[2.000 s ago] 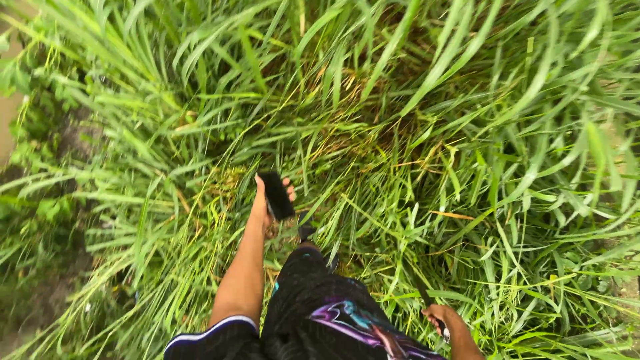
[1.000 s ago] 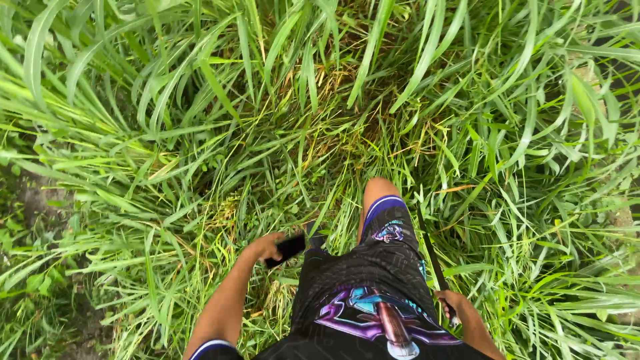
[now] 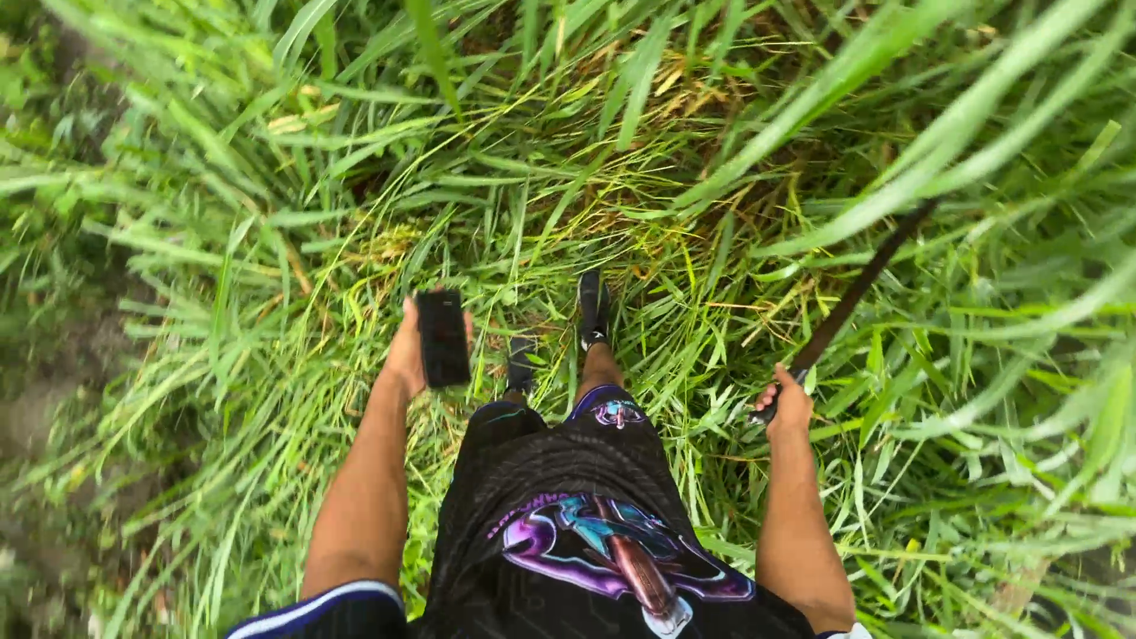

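My left hand [image 3: 410,346] holds a black smartphone [image 3: 444,339], its dark face turned up and its long side nearly in line with my forearm. My right hand [image 3: 788,404] is closed around the dark handle of a machete [image 3: 843,311]. The long dark blade points up and to the right, and its tip lies among grass blades. Between the hands are my black shorts and my feet in dark shoes [image 3: 593,309], standing on flattened grass.
Tall green grass [image 3: 958,151] rises ahead and to the right, some blades close to the view. Flattened, partly yellowed grass [image 3: 692,106] lies ahead of my feet. Bare brown soil [image 3: 62,399] shows at the left with low leafy plants.
The machete has swung out to the right, away from my leg, and more of its blade shows. My left hand has turned the smartphone from slanting sideways to nearly lengthwise.
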